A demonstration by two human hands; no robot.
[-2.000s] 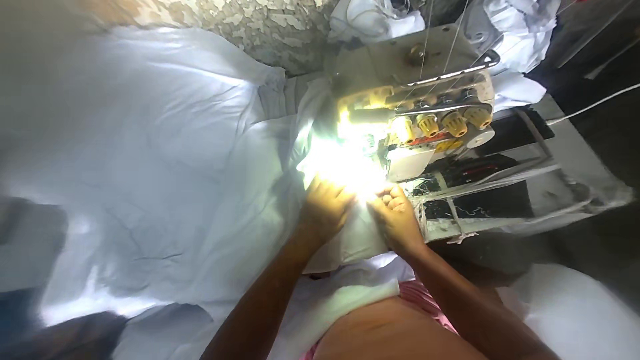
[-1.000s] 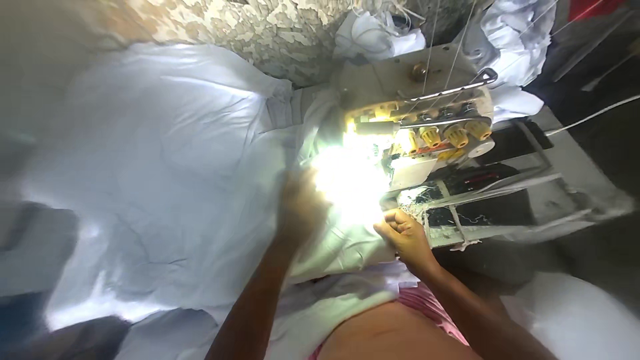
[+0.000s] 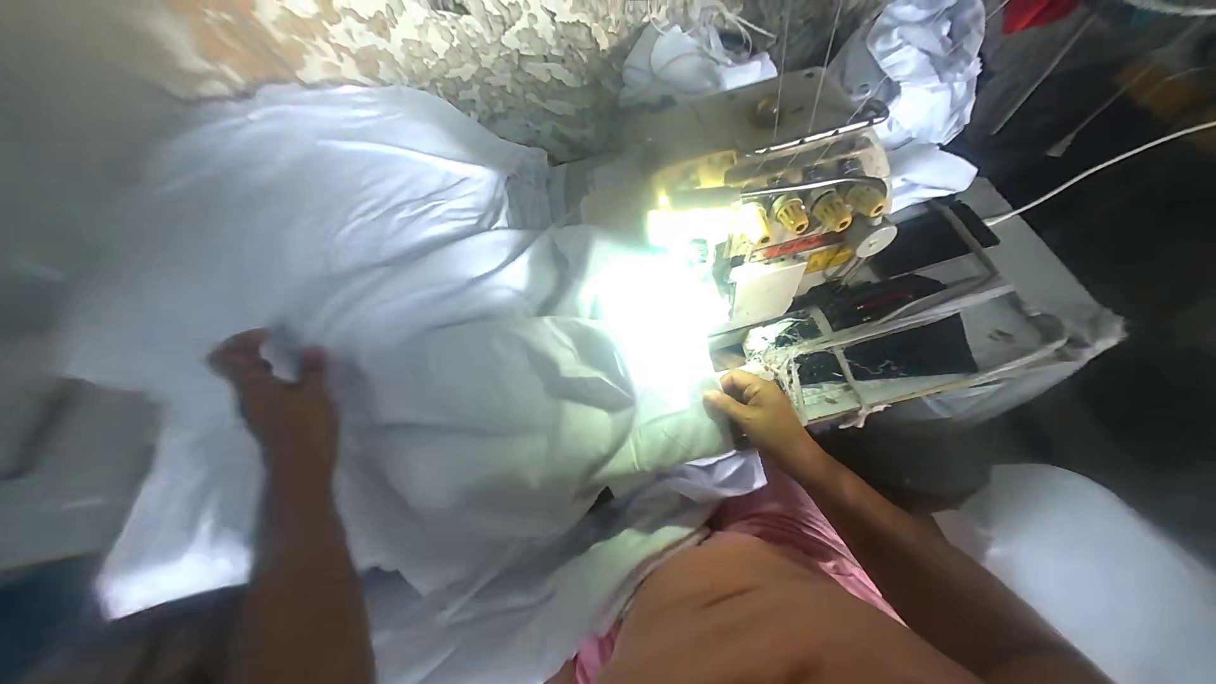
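White fabric (image 3: 475,408) spreads from the left across the work surface to an overlock sewing machine (image 3: 817,190), whose lamp glare hides the needle area. My right hand (image 3: 755,408) pinches the fabric's edge between thumb and fingers, just in front of the machine. Well to the left, my left hand (image 3: 275,380) is over the fabric, blurred, with thumb and fingers apart and nothing seen between them.
Bundled white cloth (image 3: 926,76) lies behind the machine. A metal wire frame (image 3: 912,385) with tangled threads juts out to its right. A peeling wall (image 3: 456,57) runs along the back. White material (image 3: 1083,570) bulges at the lower right.
My left hand has left the fabric near the machine's glare and moved far to the left. My right hand stays at the fabric's edge, a little nearer my body than two seconds ago.
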